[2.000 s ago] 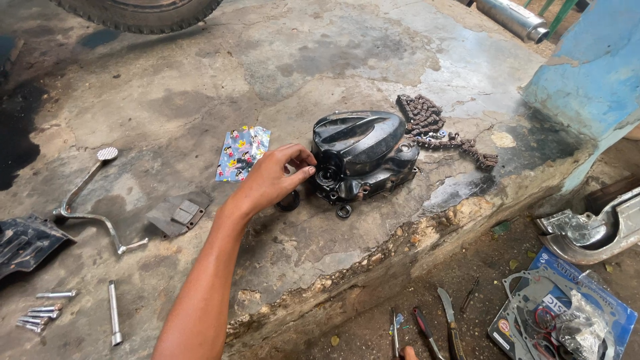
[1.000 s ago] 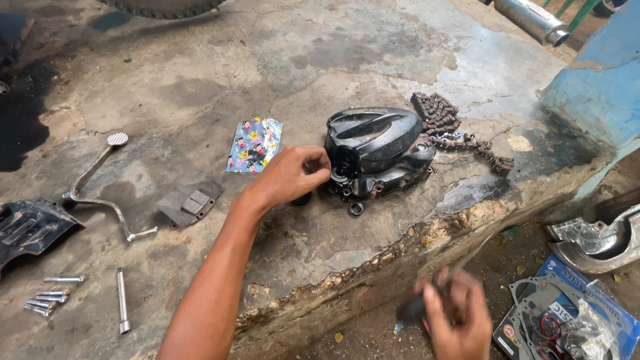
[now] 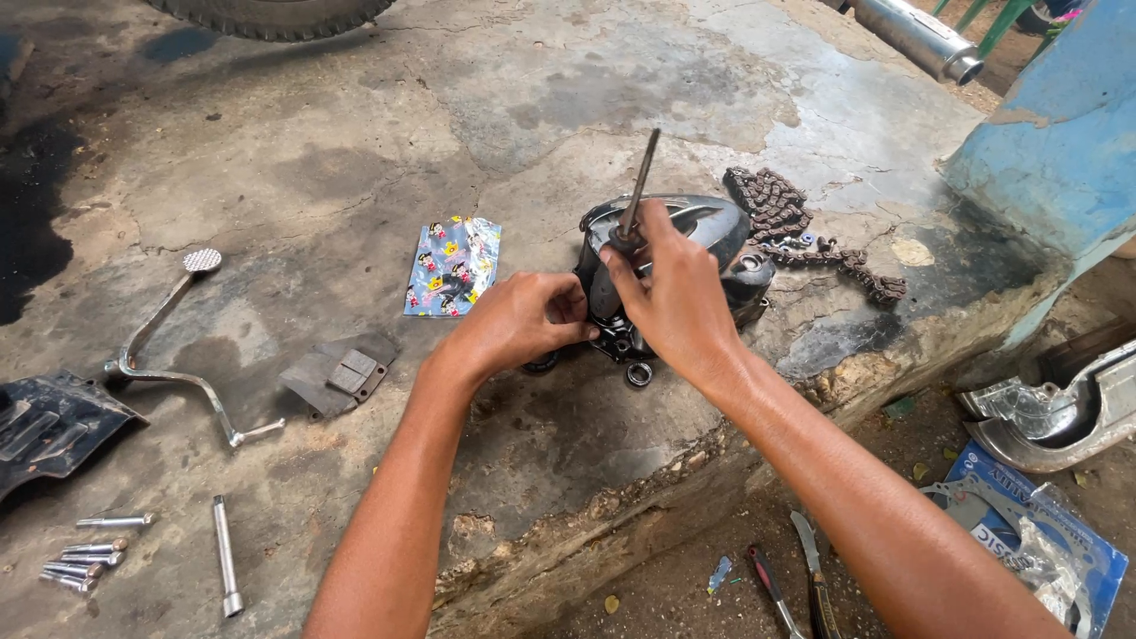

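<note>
A black engine side cover [image 3: 710,226] lies on the concrete ledge. My right hand [image 3: 670,293] grips a screwdriver [image 3: 641,177] over it, with the metal shaft pointing up and the dark handle pointing down at the cover's near left end. At that same end my left hand [image 3: 524,319] has its thumb and fingertips against the cover's rim; whether they pinch a small part cannot be told. A small dark ring [image 3: 639,374] lies just in front of the cover. Another round black part [image 3: 541,362] is partly hidden under my left hand.
Behind the cover lies a drive chain [image 3: 772,204]. To the left are a patterned packet [image 3: 453,266], brake pads [image 3: 355,371], a pedal lever [image 3: 169,373], a socket wrench [image 3: 225,555] and several bolts [image 3: 89,559]. Below the ledge's broken edge lie a knife [image 3: 812,559] and gaskets [image 3: 985,506].
My right hand has come up from below the ledge to the cover, bringing the screwdriver. My left hand stays at the cover's left end.
</note>
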